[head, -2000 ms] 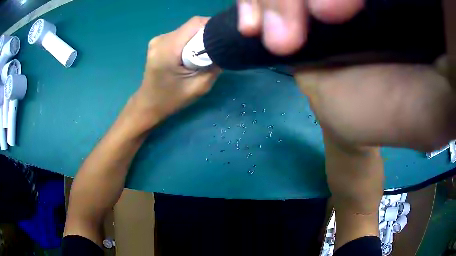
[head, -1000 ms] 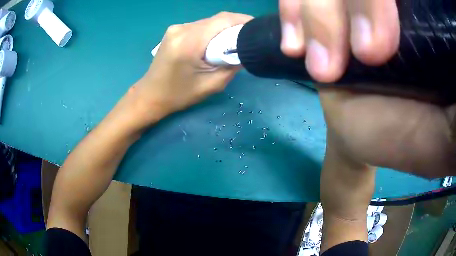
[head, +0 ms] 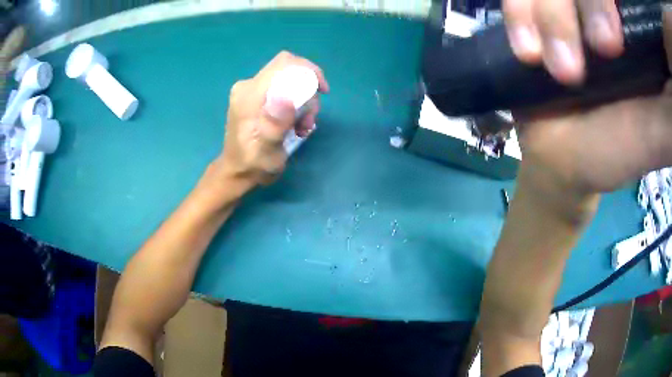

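My left hand [head: 269, 129] is closed around a white handheld fan body [head: 292, 87] above the middle of the bench. Its round head shows at the top of the fist, and a bit of the handle shows below. My right hand [head: 582, 103] grips the black electric screwdriver [head: 479, 70] at the upper right, close to the camera. The screwdriver's front end is apart from the body, in front of the screw feeder [head: 457, 151], and hides part of it. The bit cannot be made out. Tiny screws [head: 361, 235] lie scattered mid-bench.
One white body [head: 110, 88] lies at the upper left, with several more [head: 33, 147] at the left end. White parts [head: 652, 213] are heaped at the right end. A black cable [head: 611, 278] loops there. Cartons stand below, the right one holding white bodies [head: 569, 342].
The screwdriver has moved right, away from the white body. My left hand has turned the body, so its round head now shows. The feeder has come into view.
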